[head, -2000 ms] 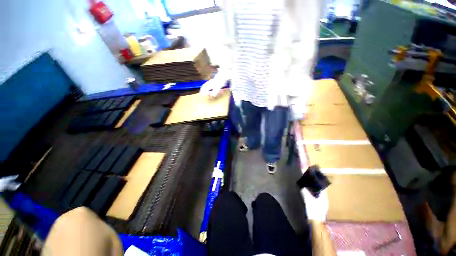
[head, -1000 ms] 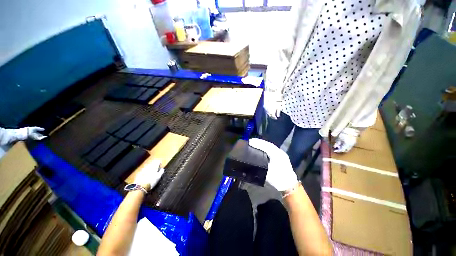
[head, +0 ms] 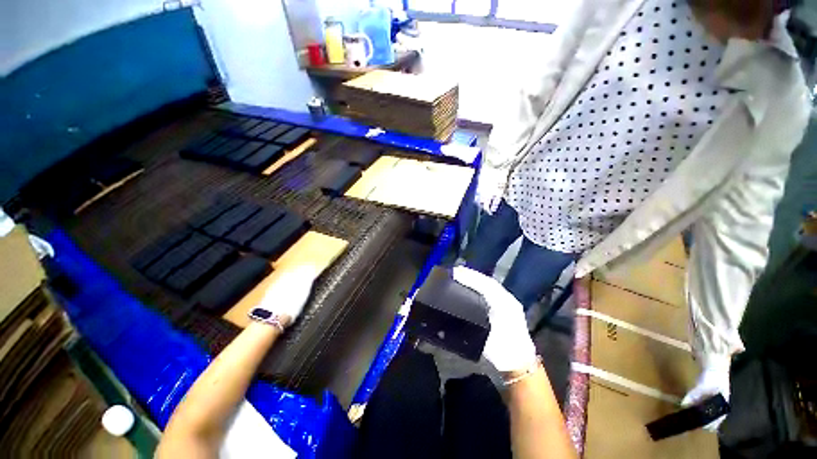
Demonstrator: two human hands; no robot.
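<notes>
My right hand, in a white glove, grips a black box above my legs, its flat side facing me. My left hand, gloved and blurred, is on the bare strip of a tan cardboard sheet; its fingers are not clear enough to tell a grip. Black boxes lie in two rows on this sheet, over the dark mesh conveyor.
A person stands ahead, holding a black box over the side table boards. Another boxed sheet lies farther back; a mostly bare sheet is at the conveyor's corner. Blue film wraps the rail. Cardboard stacks stand left.
My right hand came from the side table with the black box and now holds it over my legs. My left hand came onto the sheet. The other person has leaned over the side table.
</notes>
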